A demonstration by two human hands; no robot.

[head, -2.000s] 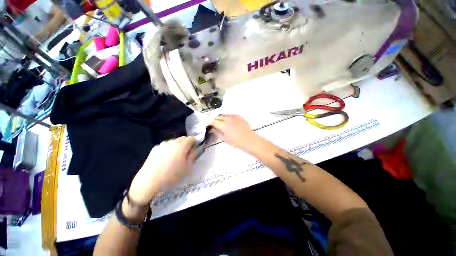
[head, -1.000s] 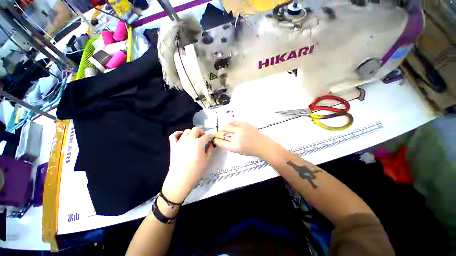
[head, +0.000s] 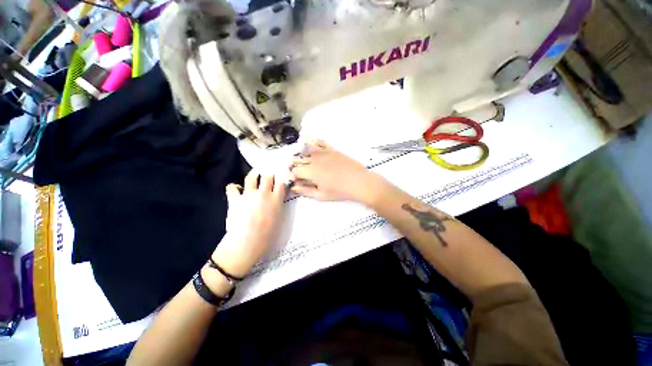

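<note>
A white lockstitch sewing machine (head: pixel 386 61) with purple lettering stands across the top. Its needle area is just beyond my fingertips. My left hand (head: pixel 257 214) lies palm down with bent fingers, just left of my right hand. My right hand (head: pixel 325 174) lies near the presser foot, fingers bent. A small dark bit of cloth shows between the fingertips; most of it is hidden under the hands, so its hold is unclear. A large black garment piece (head: pixel 143 193) is spread left of the needle and hangs near the table's front edge.
Scissors (head: pixel 457 143) with red and yellow handles lie right of my right hand. A green basket (head: pixel 69 84) with pink thread cones (head: pixel 116 76) is at the upper left. Yellow tape (head: pixel 46 279) runs along the table's left end. Dark cloth (head: pixel 529 264) lies below the table at right.
The view has shifted, so the machine and table sit further left and higher. My left hand has come closer to my right hand since the oldest frame, and the dark strip between them shows less.
</note>
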